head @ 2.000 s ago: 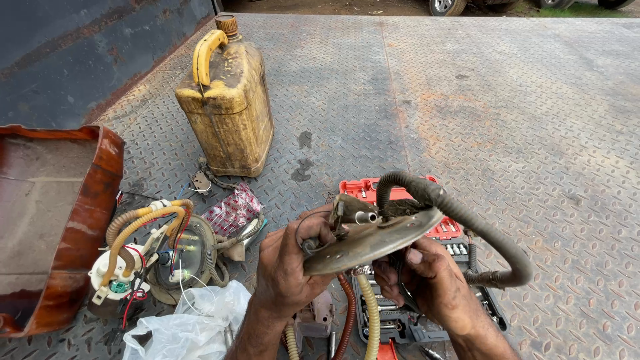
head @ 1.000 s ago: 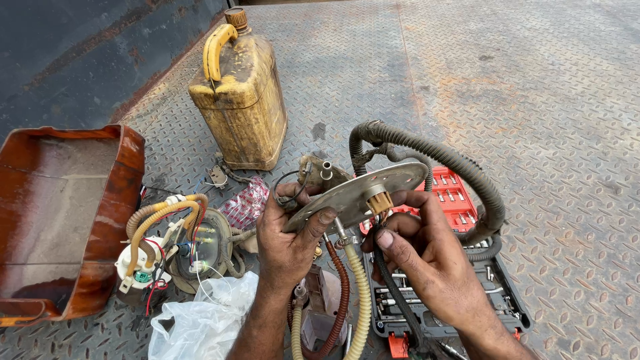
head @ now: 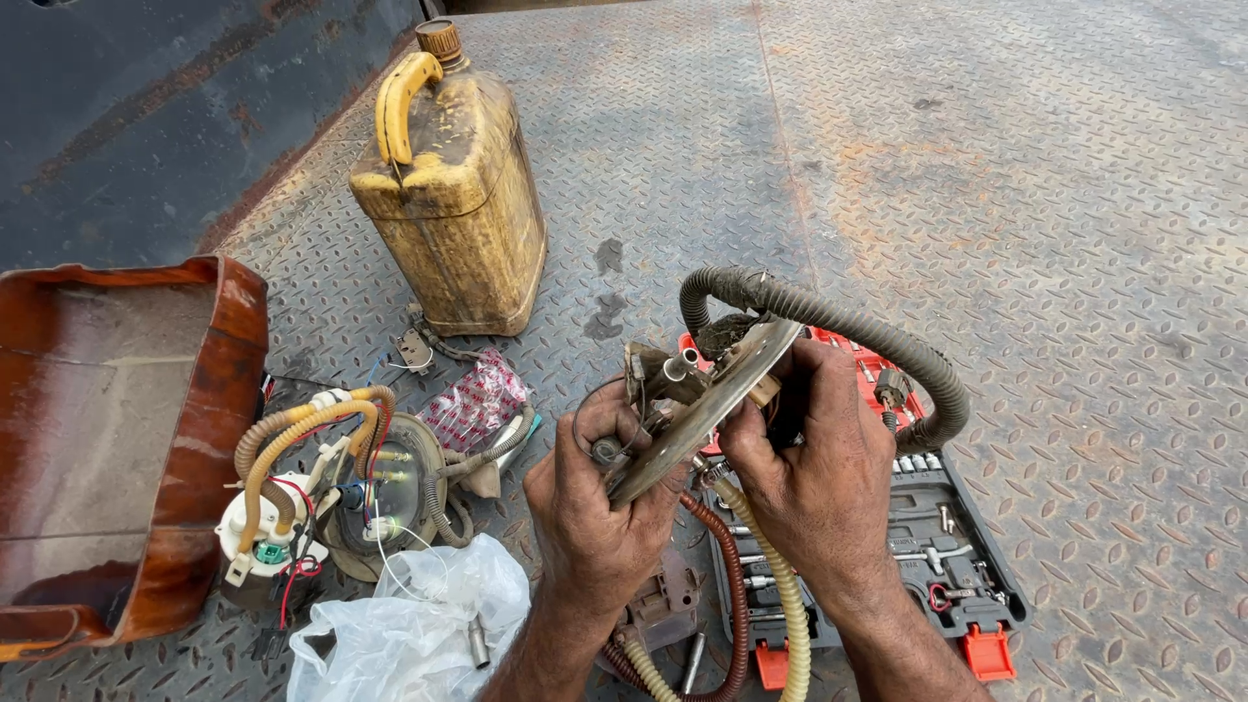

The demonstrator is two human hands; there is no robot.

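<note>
A round metal flange [head: 717,414] with pipe stubs is tilted steeply between my hands. My left hand [head: 604,487] grips its lower left edge, beside a thin looped wire. On its right side, my right hand [head: 819,468] has its fingers at a tan connector [head: 763,391]; what the fingertips hold is partly hidden. A black corrugated conduit [head: 858,331] arches above my right hand. Below the flange hang a reddish-brown corrugated hose [head: 731,565] and a cream corrugated hose [head: 775,561].
An open socket set case [head: 1009,595] lies beneath my right hand. To the left are a clear plastic bag [head: 390,634], a fuel pump assembly [head: 258,526] with hoses and wires, and a cut brown plastic container [head: 190,458]. A dirty yellow jerrycan [head: 458,214] stands behind on the tread-plate floor [head: 1082,292].
The flange has tipped from a flatter position to a steep, nearly edge-on tilt. My right hand has turned and closed in around the connector, which showed more fully a second ago.
</note>
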